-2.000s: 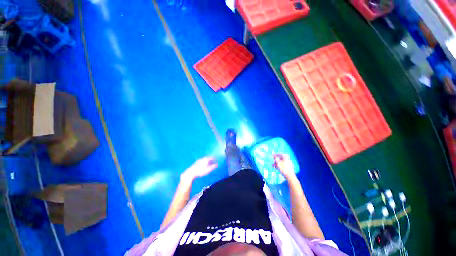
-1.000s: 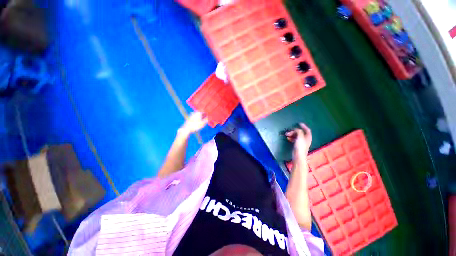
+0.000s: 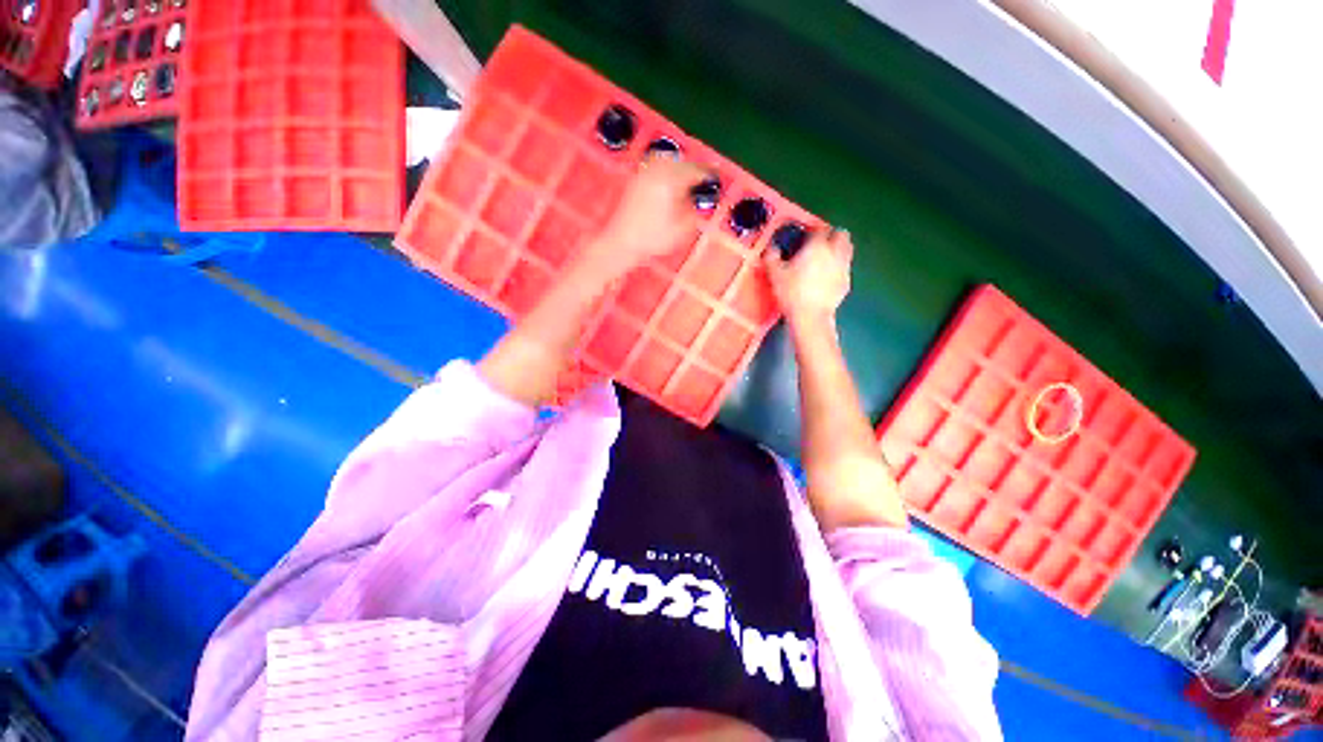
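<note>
A red compartment tray [image 3: 551, 189] lies tilted in front of me with a row of round black watches [image 3: 615, 126] in the pockets along its far edge. My left hand [image 3: 660, 210] reaches over the tray, its fingers among the watches in the middle of the row. My right hand [image 3: 815, 273] is at the tray's right corner, its fingers touching the end watch [image 3: 788, 241]. Blur hides whether either hand grips a watch.
Another red tray [image 3: 972, 420] to the right bears a yellow tape ring [image 3: 1056, 413]. White cables [image 3: 1212, 594] lie at the far right. A red tray [image 3: 290, 116] and a watch-filled tray [image 3: 134, 58] are at the upper left. A white worktop [image 3: 1161, 87] edges the upper right.
My view has turned towards the bench. Both hands have come to the row of watches: my left from beside the tray, my right from the green bench surface.
</note>
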